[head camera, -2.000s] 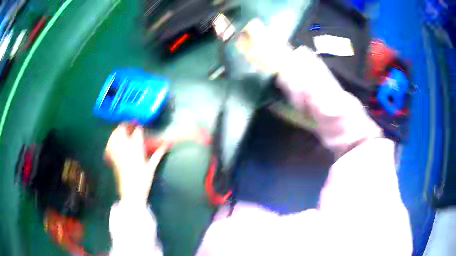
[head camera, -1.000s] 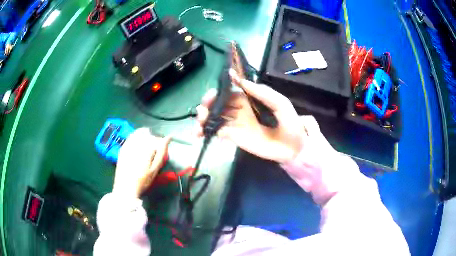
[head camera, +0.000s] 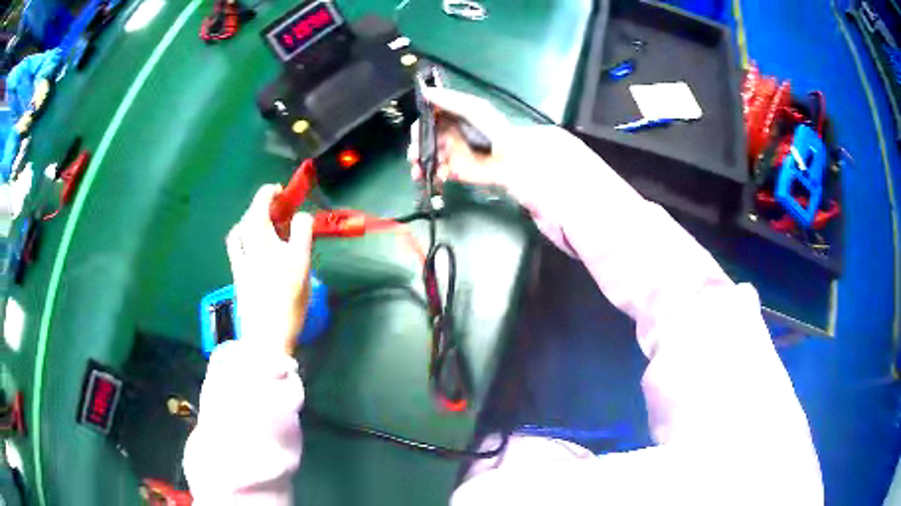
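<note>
My left hand is closed around the red battery clamp, below the front left of the black test box. My right hand grips the black battery clamp near the box's front right corner. The blue battery tester lies on the green bench, partly hidden under my left hand and forearm. The bundled tester leads hang between the hands. The voltage display shows red digits. Brass terminal posts show on the box, with no clamp on them.
A second test box with a display is at lower left. A black tray holding white paper and a pen is at right. Beside it, a second tray holds red leads and a blue tester. A black cable crosses the bench near my body.
My left hand has come off the tester's edge and now holds the red clamp up beside the test box. My right hand has moved the black clamp closer to the box. The view has shifted.
</note>
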